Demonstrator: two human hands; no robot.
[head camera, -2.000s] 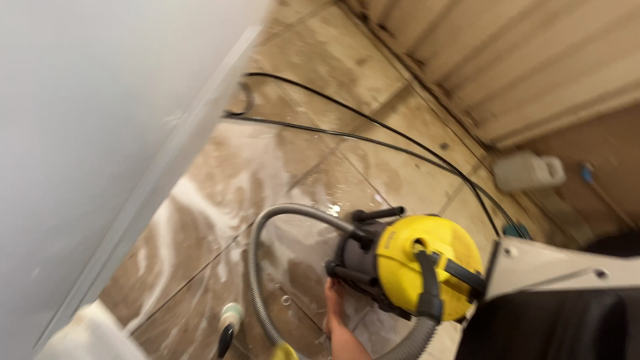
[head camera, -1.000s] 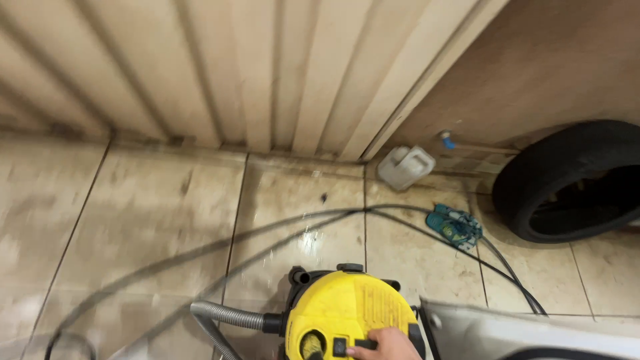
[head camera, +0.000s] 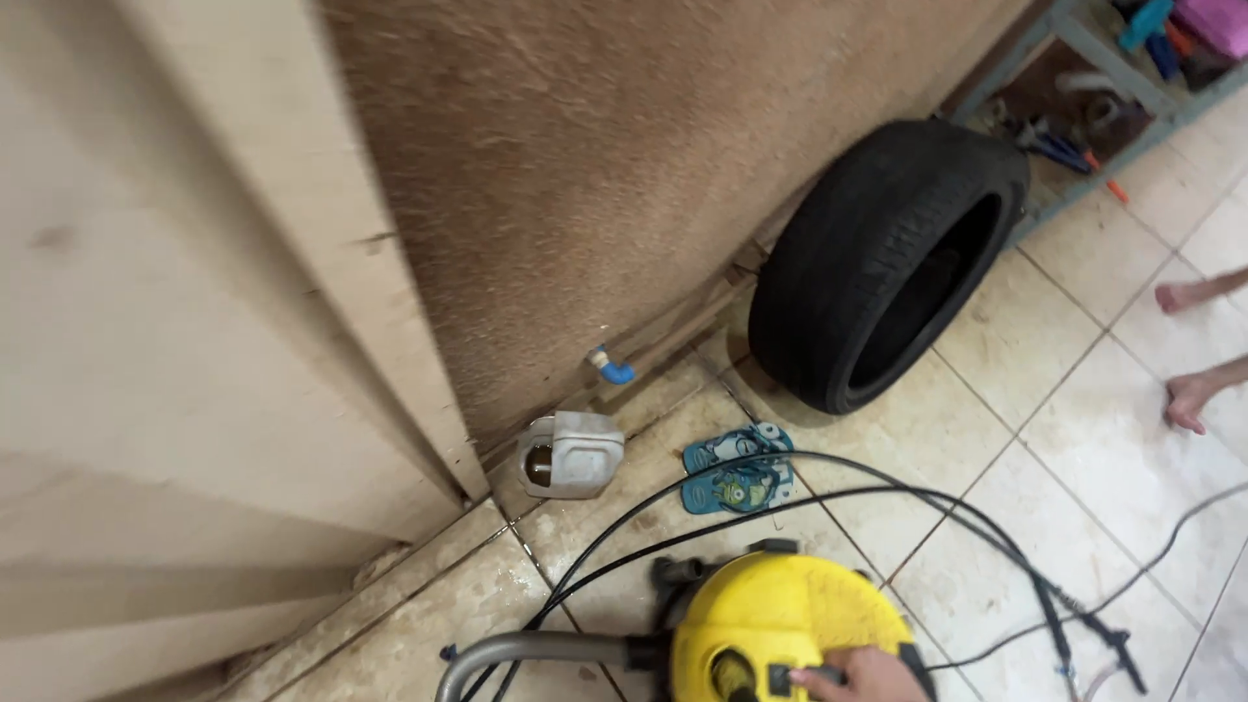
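Note:
At the bottom edge, my right hand (head camera: 870, 675) has its fingers curled on the dark carrying handle of a yellow and black canister vacuum cleaner (head camera: 770, 604). One finger reaches left beside a dark switch on the lid. A grey corrugated hose (head camera: 546, 643) leaves the vacuum's left side and bends down out of view. The lower part of the vacuum is cut off by the frame. My left hand is not in view.
Black hoses (head camera: 838, 495) loop across the tile floor past blue flip-flops (head camera: 738, 470). A plastic jug (head camera: 588, 454), blue pipe elbow (head camera: 614, 370) and tyre (head camera: 877, 263) are along the wall. A metal shelf (head camera: 1111, 63) holds tools. Another person's bare feet (head camera: 1188, 400) are at right.
The view has swung right, toward the tyre and shelf. My right hand, low at the vacuum's side two seconds ago, is now on its top handle.

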